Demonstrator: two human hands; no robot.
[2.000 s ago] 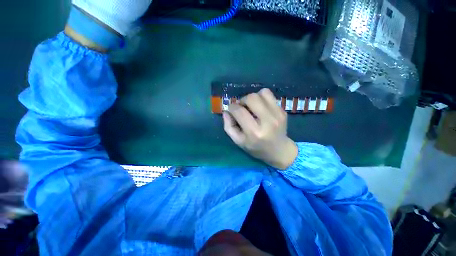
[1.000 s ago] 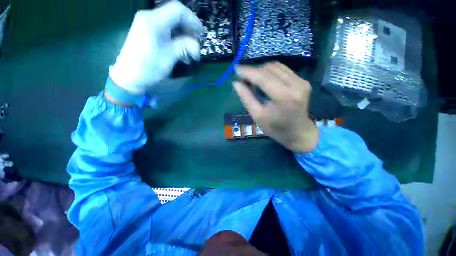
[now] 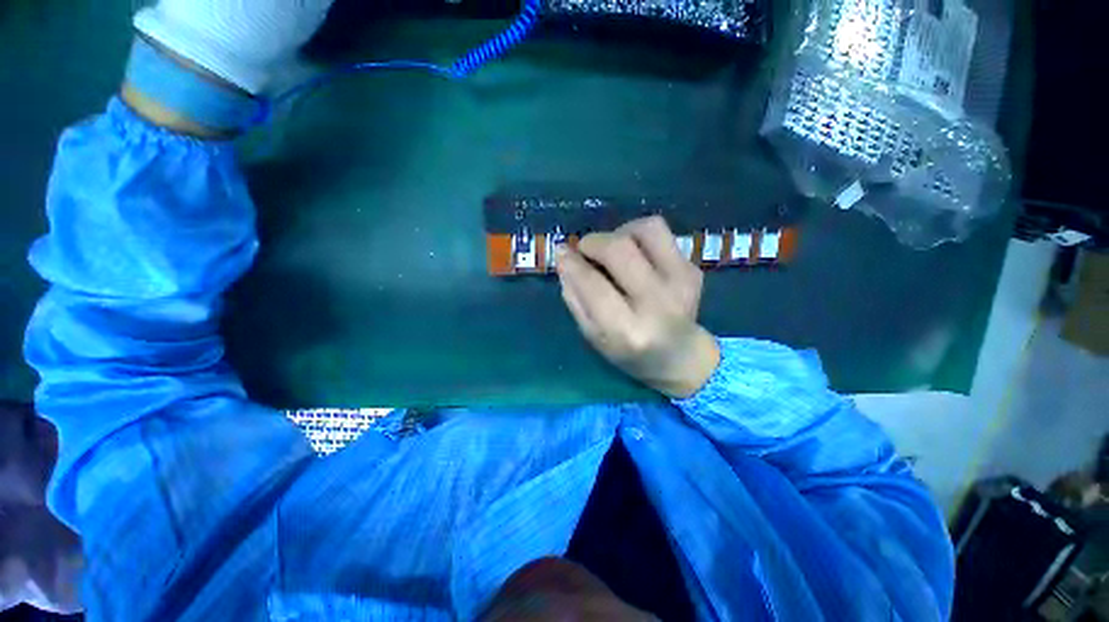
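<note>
The long orange-brown and black assembly fixture lies on the dark green mat. Small pale components stand in its row of slots. My bare right hand is over the middle of the fixture, with thumb and fingertips together at a slot near its left end. Whether a small part is between the fingertips cannot be seen. My left hand, in a white knit glove with a blue wrist strap, is cut off by the top edge; its fingers are out of the picture.
A bin of tiny silver pieces is cut off at the top. A blue coiled cord runs from the wrist strap towards it. A bagged component pack lies at the upper right. A pale dotted block shows below the mat's front edge.
Since one second ago, my right hand has gone from near the bins down to the fixture. My left hand has moved up and left, partly out of view. The view has shifted.
</note>
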